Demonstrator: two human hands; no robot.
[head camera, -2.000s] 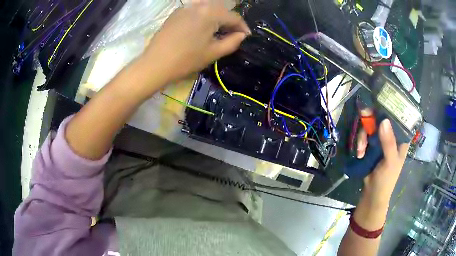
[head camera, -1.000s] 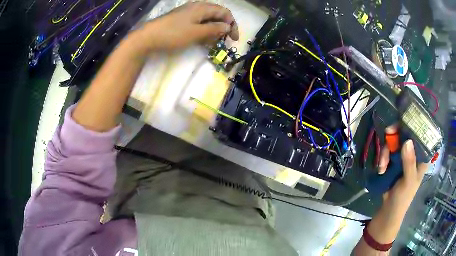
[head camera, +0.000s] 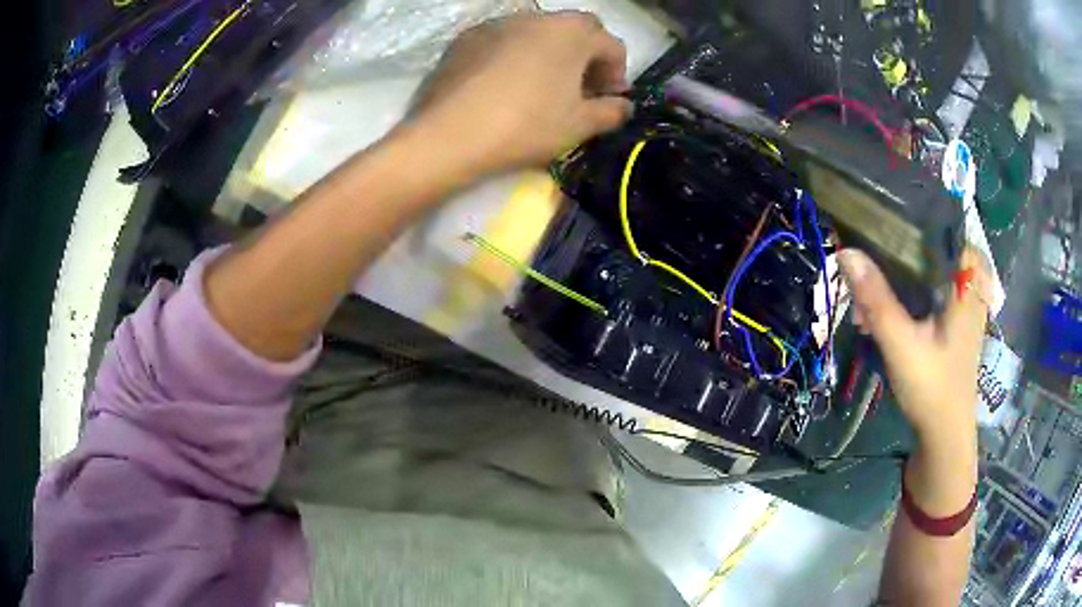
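Note:
A black plastic housing (head camera: 664, 344) lies on a white board. A yellow wire (head camera: 682, 275) curves across it, blue wires (head camera: 738, 279) loop at its right end, and a green-yellow wire (head camera: 534, 276) sticks out at its left. My left hand (head camera: 534, 89) is at the housing's far left corner, fingertips pinched at a small dark part too unclear to name. My right hand (head camera: 920, 332) is round the soldering gun (head camera: 872, 219), whose barrel points left toward my left fingertips. The handle is mostly hidden by the hand.
Other black housings with wires (head camera: 178, 89) lie at the far left, beside crinkled clear plastic (head camera: 368, 53). A solder reel (head camera: 956, 168) and loose yellow-black parts (head camera: 892, 65) lie at the far right. A coiled black cord (head camera: 587, 411) crosses by my lap.
The gun has swung left, its barrel now reaching the housing's far edge near my left hand. My left hand has moved right from above the white board to the housing's corner.

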